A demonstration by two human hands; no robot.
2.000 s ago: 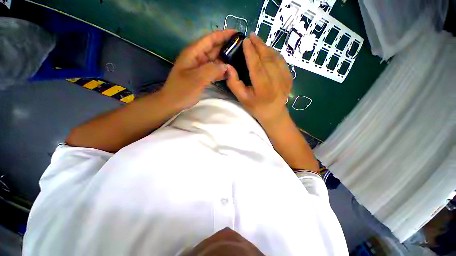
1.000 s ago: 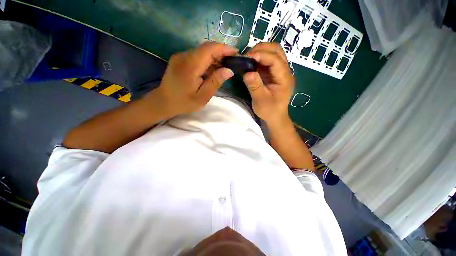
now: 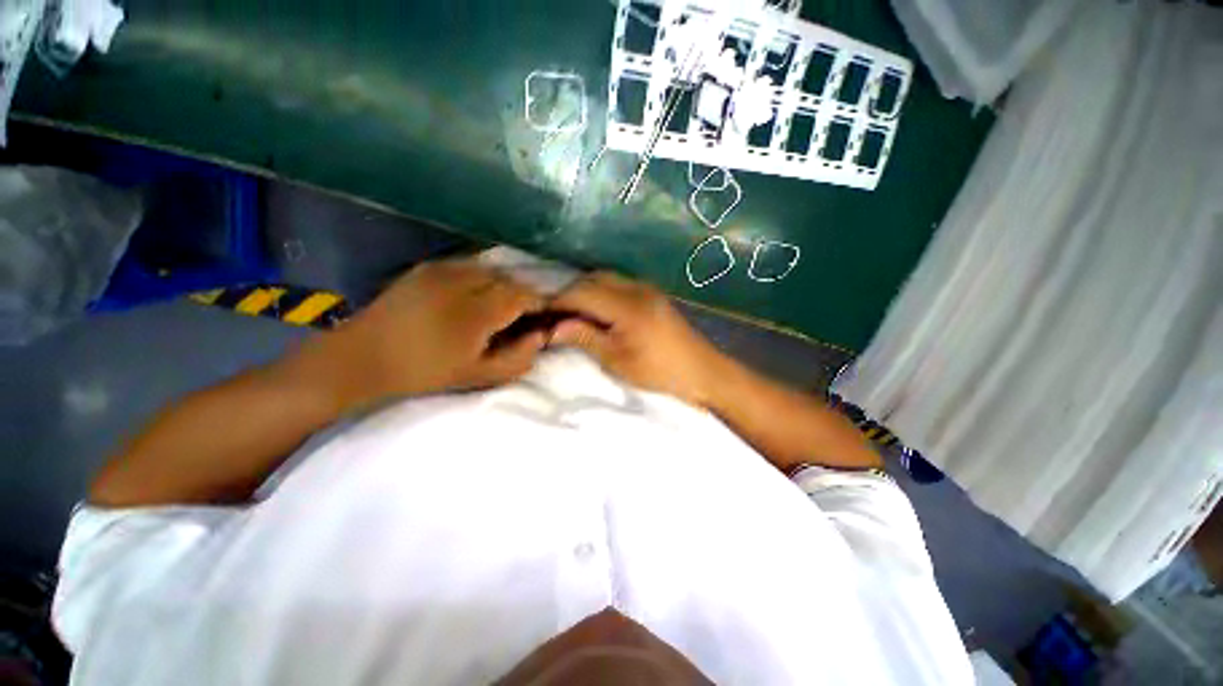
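Note:
My left hand [image 3: 449, 326] and my right hand [image 3: 630, 328] meet in front of my white shirt, just off the mat's near edge. Their fingers curl around a dark housing [image 3: 520, 326], mostly hidden and blurred. Pale fabric or film [image 3: 520, 264] shows behind the fingers. Thin silver tweezers [image 3: 648, 161] lie on the green mat [image 3: 402, 148], beside and partly over a white die-cut sheet [image 3: 794, 165] with rows of windows. White scraps [image 3: 754, 105] lie on the sheet. A thin white ring [image 3: 529, 102] and several more rings [image 3: 797, 257] lie loose on the mat.
White curtain-like sheeting [image 3: 1046, 308] hangs at the right. Clear bagging [image 3: 61, 248] and a blue object [image 3: 221, 235] stand at the left, by yellow-black floor tape [image 3: 268, 303]. White material [image 3: 81, 24] lies at the mat's upper left.
Both hands have moved down from over the mat to my shirt, with the dark housing now mostly hidden between them. The view has shifted, and more rings and the tweezers show.

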